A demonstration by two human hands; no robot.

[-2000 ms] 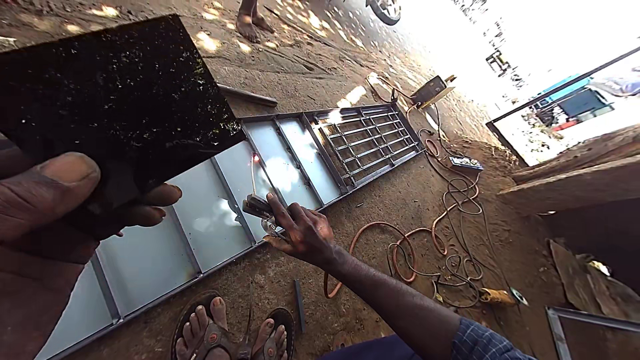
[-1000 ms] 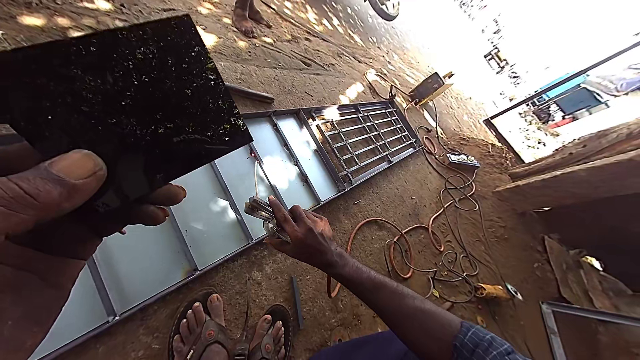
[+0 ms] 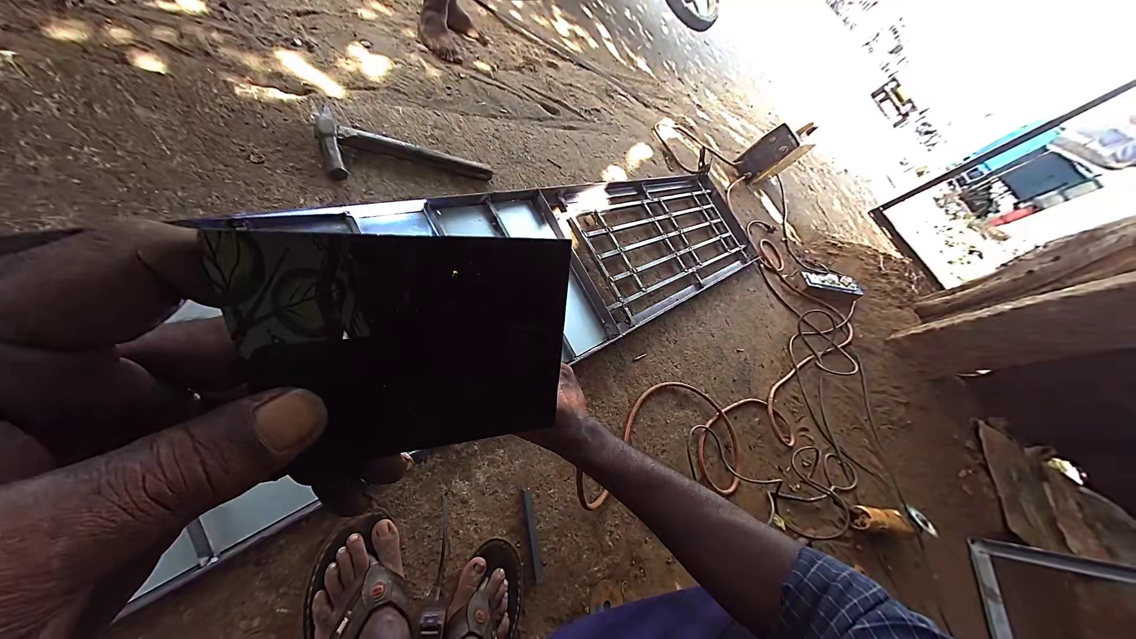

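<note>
My left hand [image 3: 160, 382] grips a dark welding glass plate [image 3: 444, 346] close to the camera, thumb on its near face. Behind the plate, my right hand [image 3: 569, 399] is mostly hidden; only its wrist side shows at the plate's lower right edge, so whatever it holds is out of sight. Beyond both lies a long steel door frame [image 3: 590, 342] with pale sheet panels and a barred grille section [image 3: 666, 244] at its far end. The plate covers much of the panelled part.
A hammer [image 3: 408, 153] lies beyond the frame. Right of it are a welding machine [image 3: 770, 155], a power strip [image 3: 832, 284], tangled cables [image 3: 701, 444] and a yellow angle grinder [image 3: 883, 521]. A metal strip [image 3: 531, 537] lies by my sandalled feet [image 3: 373, 577]. Another person's feet [image 3: 448, 31] stand at the top.
My left hand has brought the dark plate right and down, in front of my right hand. The hammer beyond the frame now shows whole. The tool seen in my right hand before is hidden.
</note>
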